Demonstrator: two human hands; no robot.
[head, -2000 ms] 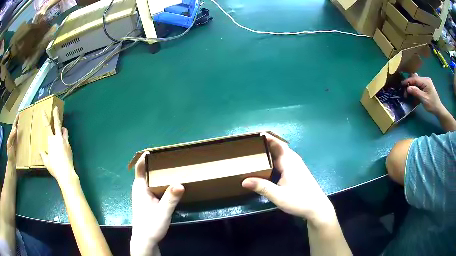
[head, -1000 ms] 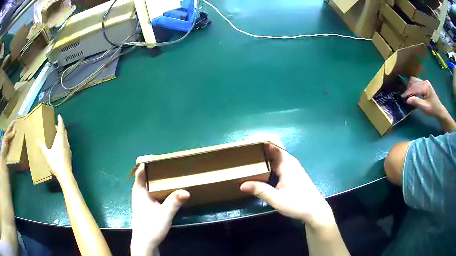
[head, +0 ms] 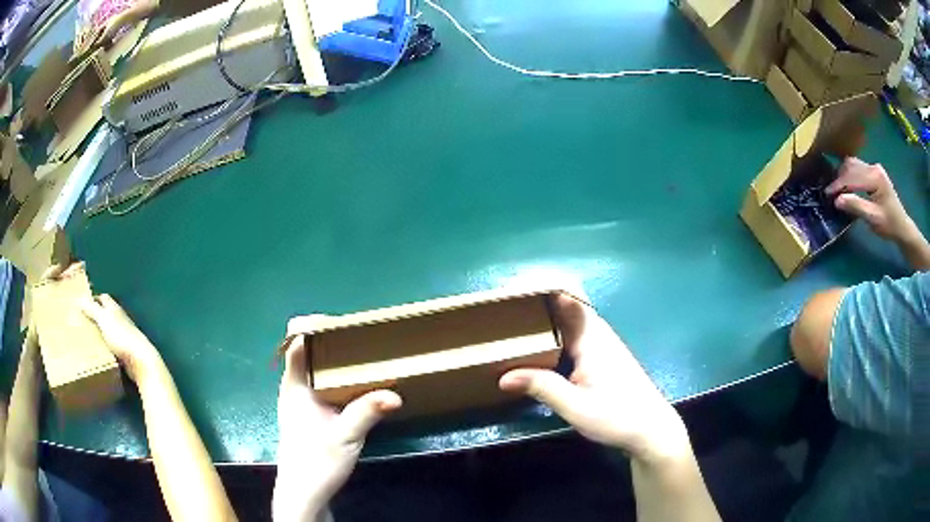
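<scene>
A brown cardboard mailer box (head: 438, 352) is held at the bench's front edge, its open side tilted up and its lid standing along the far side. No contents show in it from this angle. My left hand (head: 334, 408) grips the left end, thumb on the near wall, fingers hidden behind the end. My right hand (head: 581, 382) grips the right end the same way, thumb on the near wall.
At left, another person's hands hold a brown carton (head: 76, 331). At right, a person's hand reaches into an open box (head: 770, 229) with dark contents. A vented metal case (head: 194, 66), blue plastic bin (head: 375, 36), white cord (head: 581, 74) and stacked cartons (head: 831, 61) lie farther back.
The box in my hands has tilted slightly and sits a little lower; both hands keep their grip. At left, the cartons held by the other person have been shifted and turned.
</scene>
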